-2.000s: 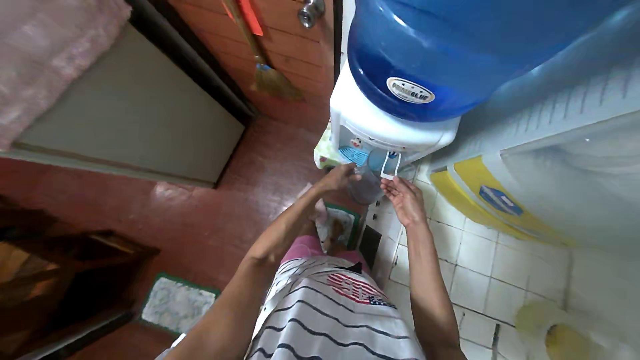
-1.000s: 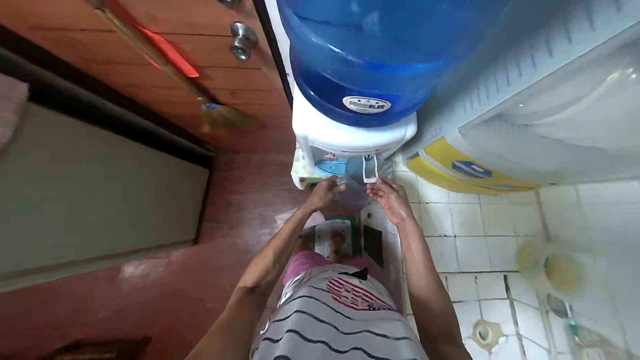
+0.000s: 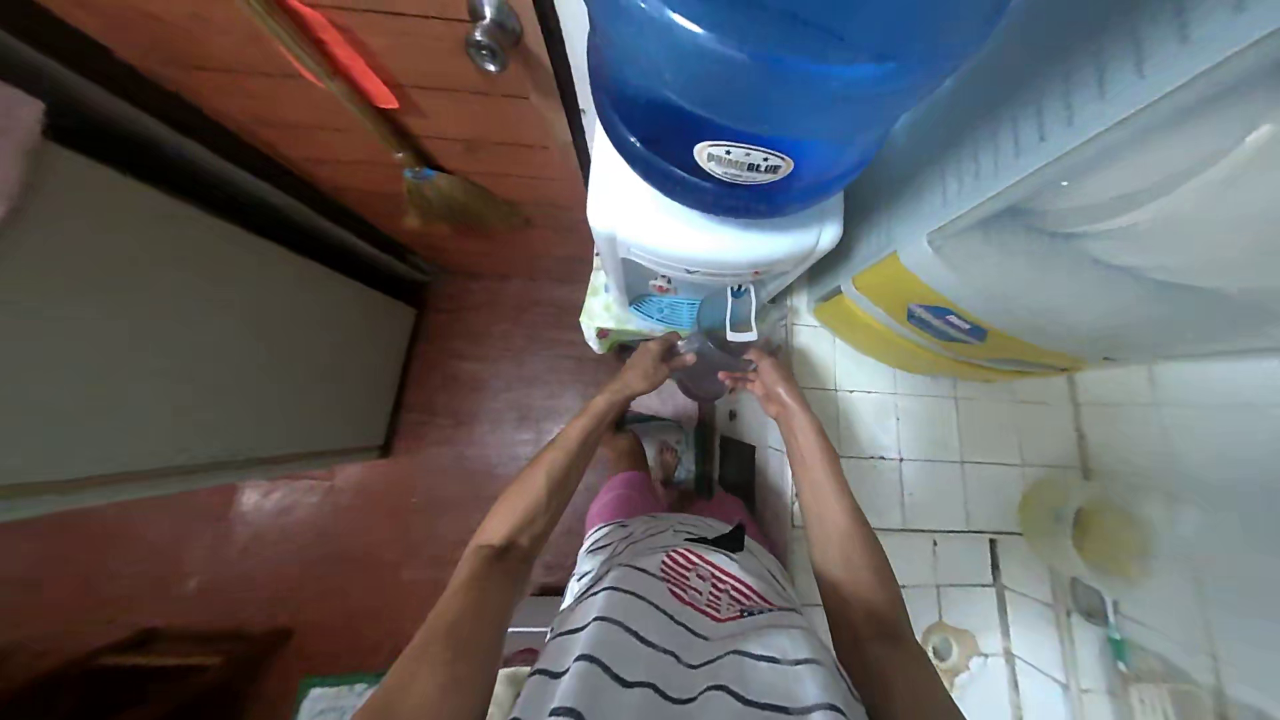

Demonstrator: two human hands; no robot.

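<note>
A clear plastic pitcher or similar vessel (image 3: pixel 707 372) is held below the front of a white water dispenser (image 3: pixel 715 240). My left hand (image 3: pixel 652 366) grips its left side, near what looks like a handle. At its right side my right hand (image 3: pixel 765 382) has its fingers against or just beside the wall; whether it grips is unclear. Above the vessel a white rectangular lever (image 3: pixel 741 313) projects from the dispenser, beside a blue drip grille (image 3: pixel 668 311). A large blue water bottle (image 3: pixel 760 90) stands inverted on top.
A grey appliance with a yellow band (image 3: pixel 940 325) borders the dispenser on the right, above white tiles (image 3: pixel 925 430). Up left, a broom (image 3: pixel 450 195) hangs by a wooden door with a metal knob (image 3: pixel 492 38). A pale panel (image 3: pixel 190 320) stands over the red floor (image 3: pixel 500 340).
The view has shifted. Both hands stay at the vessel below the dispenser; nothing else has plainly changed.
</note>
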